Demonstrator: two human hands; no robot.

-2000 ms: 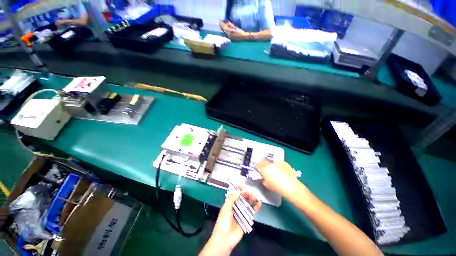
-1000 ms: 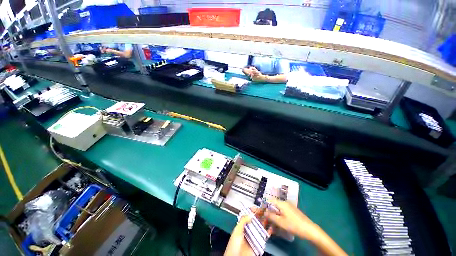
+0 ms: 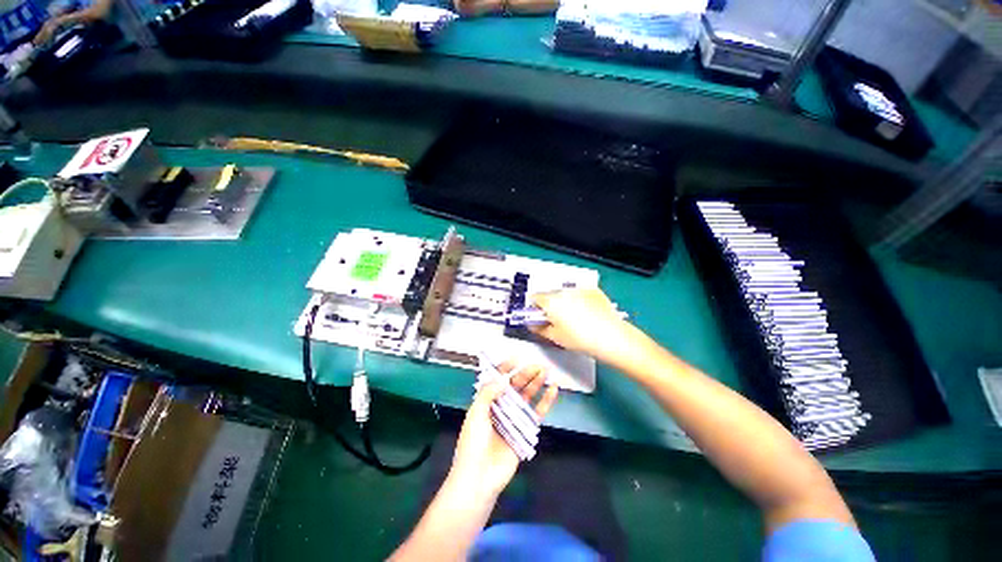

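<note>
My left hand (image 3: 491, 437) holds a fanned bunch of slim white-silver sticks (image 3: 513, 420) in front of the press fixture (image 3: 472, 343). My right hand (image 3: 577, 324) is over the right part of the fixture plate, its fingers on a stick (image 3: 530, 317) at the black nest block (image 3: 519, 296). The far end of that stick lies at the block; the fingers hide the rest. The brown-grey crossbar (image 3: 442, 288) stands left of the block, beside the pale top plate with a green sticker (image 3: 368, 266).
An empty black tray (image 3: 549, 192) lies behind the fixture. A black tray (image 3: 895, 329) with a row of sticks is at the right. A neighbouring fixture (image 3: 209, 209) and beige box are at the left. An open carton (image 3: 154, 483) stands on the floor. A black cable (image 3: 379, 465) hangs at the bench edge.
The camera view has tilted down again since one second ago. My right hand has moved from near the bunch in my left hand to the nest block. The left hand still holds its sticks.
</note>
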